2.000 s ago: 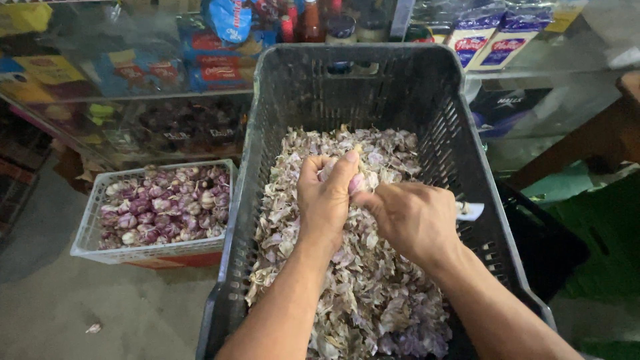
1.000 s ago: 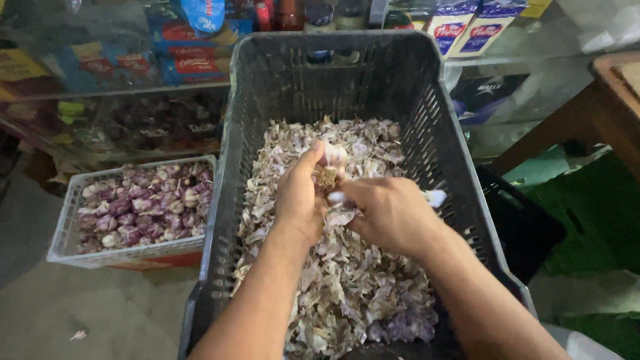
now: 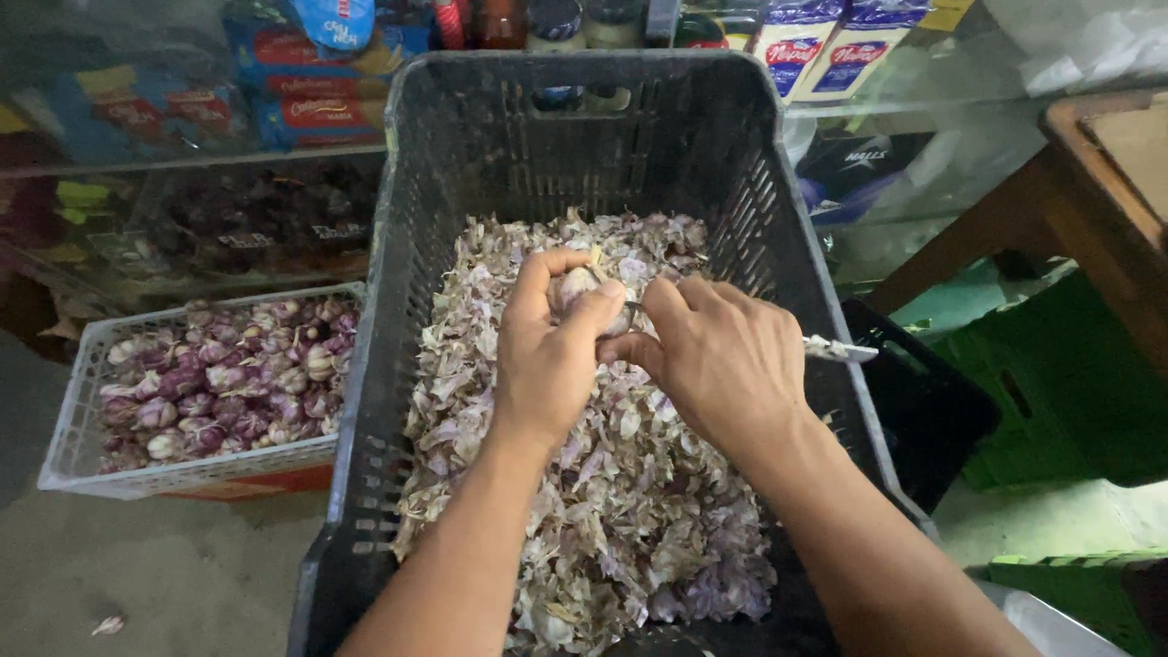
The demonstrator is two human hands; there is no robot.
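Note:
My left hand (image 3: 547,351) holds a garlic bulb (image 3: 573,290) between thumb and fingers, over a black plastic crate (image 3: 584,137). My right hand (image 3: 721,351) is closed around a small knife, whose white handle end (image 3: 844,349) sticks out on the right side of the fist. A short dark part of the blade shows between the hands and meets the bulb near my left thumb. Below both hands, loose garlic skins (image 3: 630,511) cover the crate's bottom. To the left, purple and white garlic bulbs (image 3: 228,383) fill a white plastic basket (image 3: 182,479).
Glass shelves (image 3: 228,164) with packaged goods stand behind the crate. A wooden table (image 3: 1086,210) is at the right, with a green crate (image 3: 1058,392) beneath and a black crate (image 3: 922,411) beside it. One small garlic piece (image 3: 108,625) lies on the floor.
The bulb and the knife remain in my hands, while the grip and the angle of my fingers have changed. A dark part of the blade now shows between the hands.

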